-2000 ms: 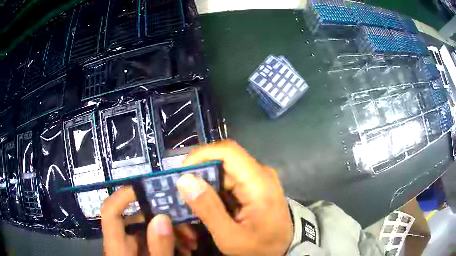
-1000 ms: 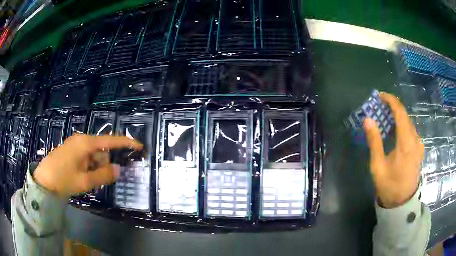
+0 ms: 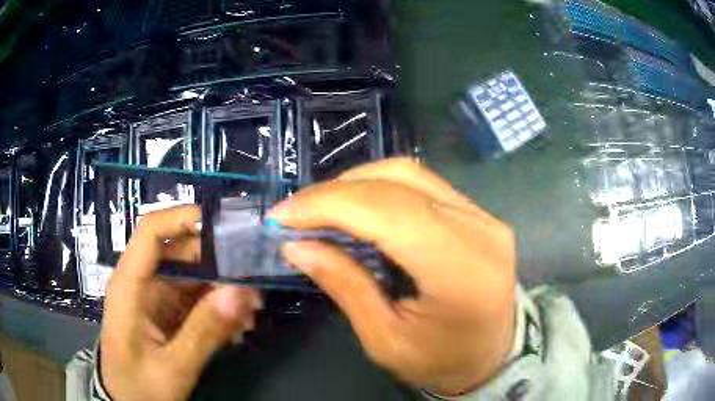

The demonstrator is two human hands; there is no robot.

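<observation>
My left hand (image 3: 168, 309) holds a front housing (image 3: 149, 215), a thin black frame with a blue edge and an open window at its left end. My right hand (image 3: 415, 270) is at the housing's right end and pinches a dark keypad (image 3: 357, 247) seen edge-on, blurred and partly hidden by the fingers. A pale grey area shows inside the housing between my hands. A keypad stack (image 3: 508, 112) with pale keys on top lies on the dark green mat, beyond my right hand.
A black housing tray (image 3: 298, 47) with filled pockets fills the left and back. A clear keypad tray (image 3: 639, 180) with blue-striped stacks (image 3: 619, 35) lies right. A white lattice piece (image 3: 627, 364) and a blue object (image 3: 679, 329) are at the lower right, below the bench edge.
My left hand has taken up a housing from the tray. My right hand has come from the keypad stack to the housing with a keypad. The view has shifted.
</observation>
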